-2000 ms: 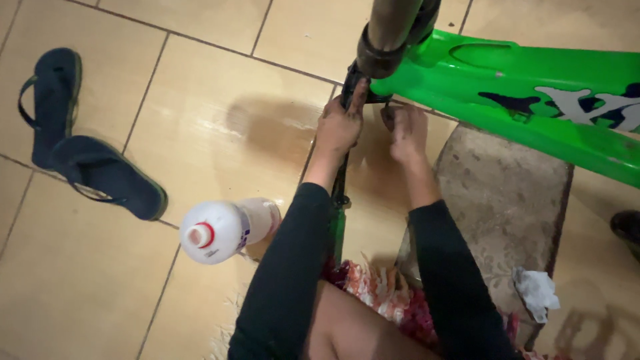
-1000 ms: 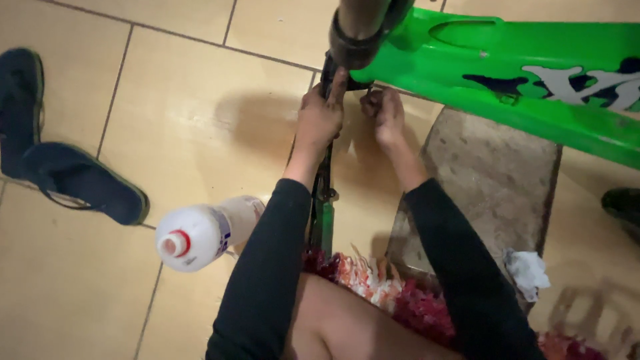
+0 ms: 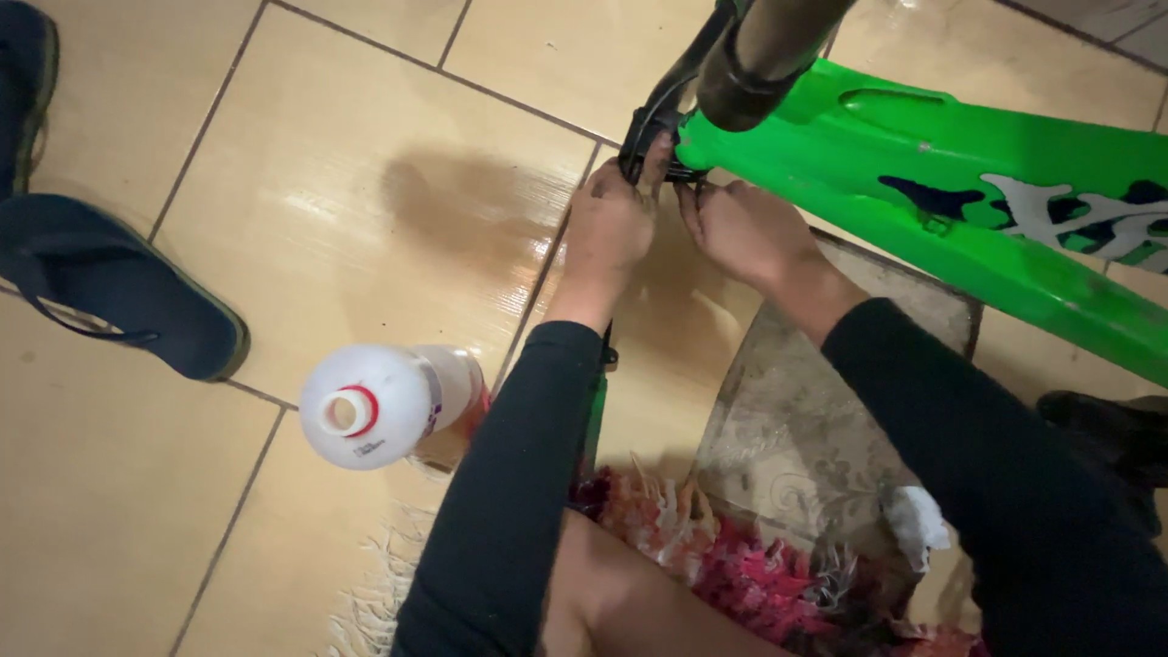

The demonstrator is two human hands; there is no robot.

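Observation:
Below a dark, thick tube (image 3: 766, 64), both hands work close together at the end of a green bicycle frame (image 3: 849, 155). My left hand (image 3: 616, 214) grips a black part (image 3: 650, 137) at the frame's end, its thumb or a finger pointing up along it. My right hand (image 3: 748, 228) is just to the right, under the green tube, with curled fingers by the black part's lower edge; what the fingertips pinch is hidden. The frame bears dark and white graphics. Dark sleeves cover both forearms.
An uncapped white plastic bottle (image 3: 365, 406) stands left of my left forearm. Dark blue flip-flops (image 3: 128, 283) lie at the far left. Under my right arm are a worn grey slab (image 3: 803, 401) and a crumpled white scrap (image 3: 917, 525). A shaggy multicoloured rug (image 3: 757, 566) lies by my leg.
Both hands stay at the black part by the frame's end. My right fingers have curled and come closer to it. The view has shifted somewhat.

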